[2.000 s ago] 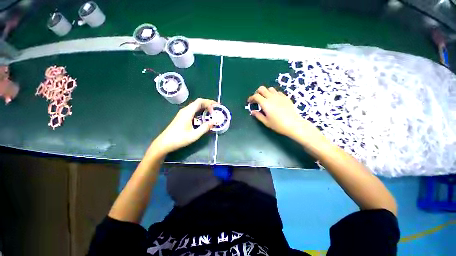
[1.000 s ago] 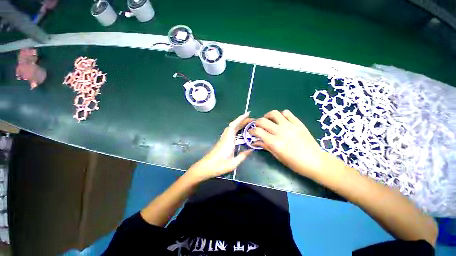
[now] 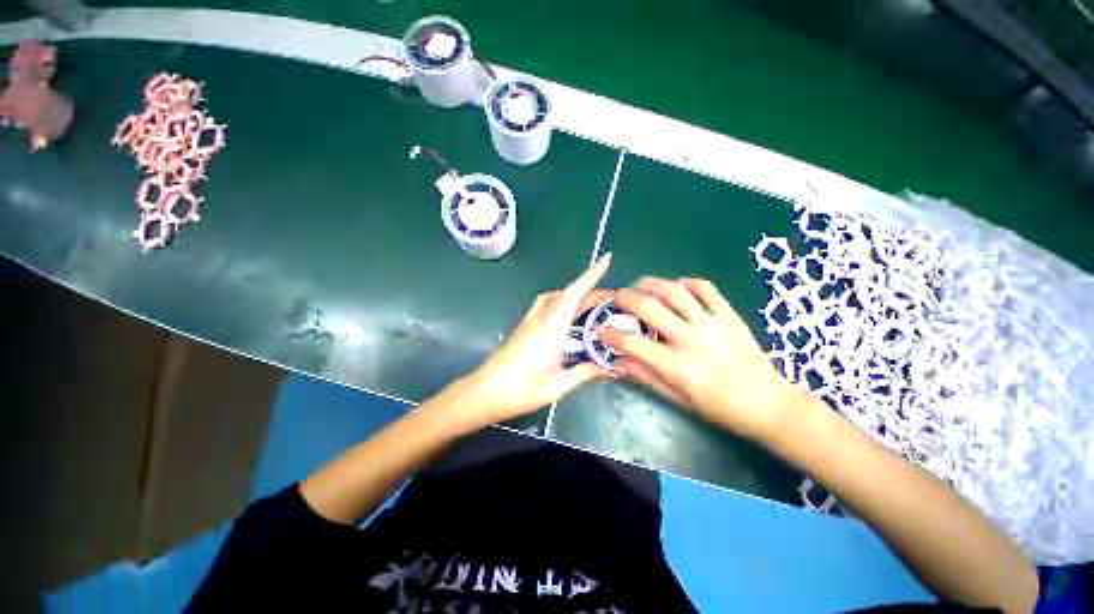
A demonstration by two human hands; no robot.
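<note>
A white cylindrical housing (image 3: 612,332) is held at the bench's front part, its round open end facing up. My left hand (image 3: 542,354) is around its left side. My right hand (image 3: 696,348) lies over its right side and rim, fingers on the open end. The retaining ring at the mouth is mostly hidden by my fingers, so its seating cannot be told. Another white housing (image 3: 480,216) with a thin lead wire and small plug stands behind my left hand.
Two more housings (image 3: 520,118) stand by the pale strip (image 3: 672,150). Pink brackets (image 3: 170,150) and a pink piece (image 3: 36,98) lie at left. White brackets (image 3: 840,300) spill from a plastic bag (image 3: 1032,396) at right. A brown carton (image 3: 210,420) is below left.
Since two seconds ago, my right hand has moved left with a white ring to the housing, and both hands are now around it. The view has also shifted.
</note>
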